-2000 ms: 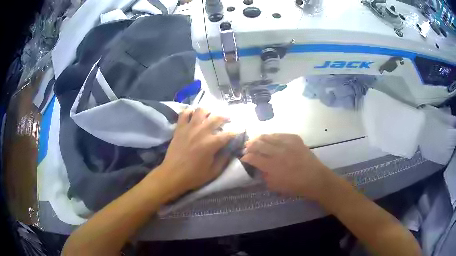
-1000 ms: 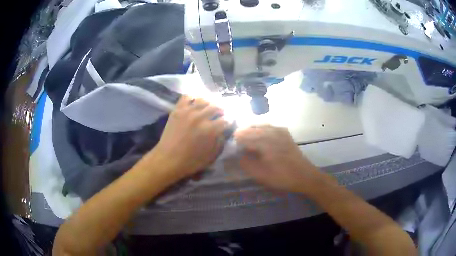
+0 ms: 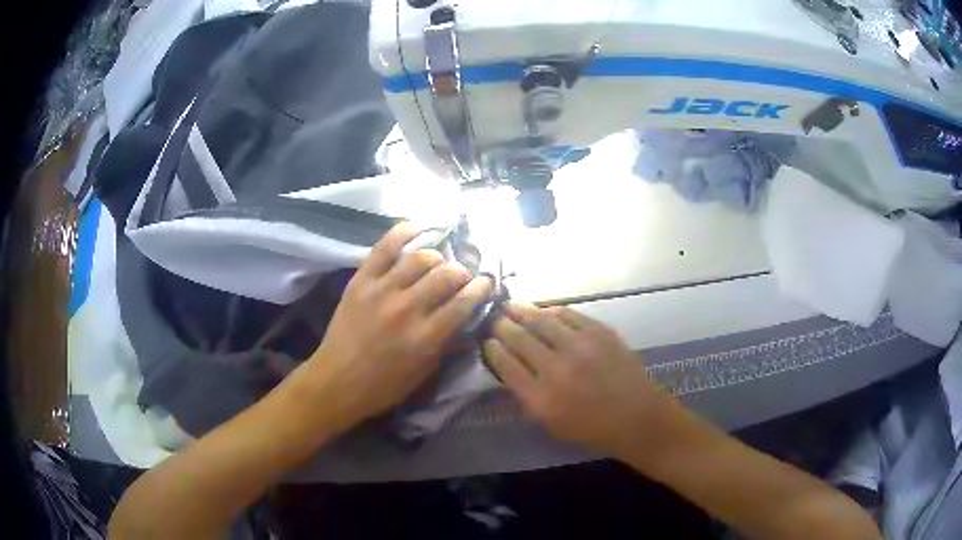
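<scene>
My left hand [image 3: 396, 311] grips gathered fabric edges just in front of the needle area. My right hand [image 3: 564, 364] pinches the same seam edge [image 3: 491, 306] at its right side; the fingertips are partly hidden in the folds. A light grey panel [image 3: 227, 256] with a dark strip runs leftward from my left hand. The dark grey panel [image 3: 285, 100] is heaped left of the machine head. The white sewing machine [image 3: 612, 100] has a blue stripe and JACK lettering. The presser foot and needle are lost in glare.
Small white pieces [image 3: 828, 248] lie at the right on the machine bed. A crumpled grey-blue scrap [image 3: 707, 169] sits behind, under the arm. The table's grey front edge has a printed ruler [image 3: 770, 357]. Grey garment pieces [image 3: 923, 454] hang at the lower right.
My hands and the gripped edge have shifted slightly towards me from the needle area, and the fabric is bunched between them. The blue piece seen near the needle earlier no longer shows.
</scene>
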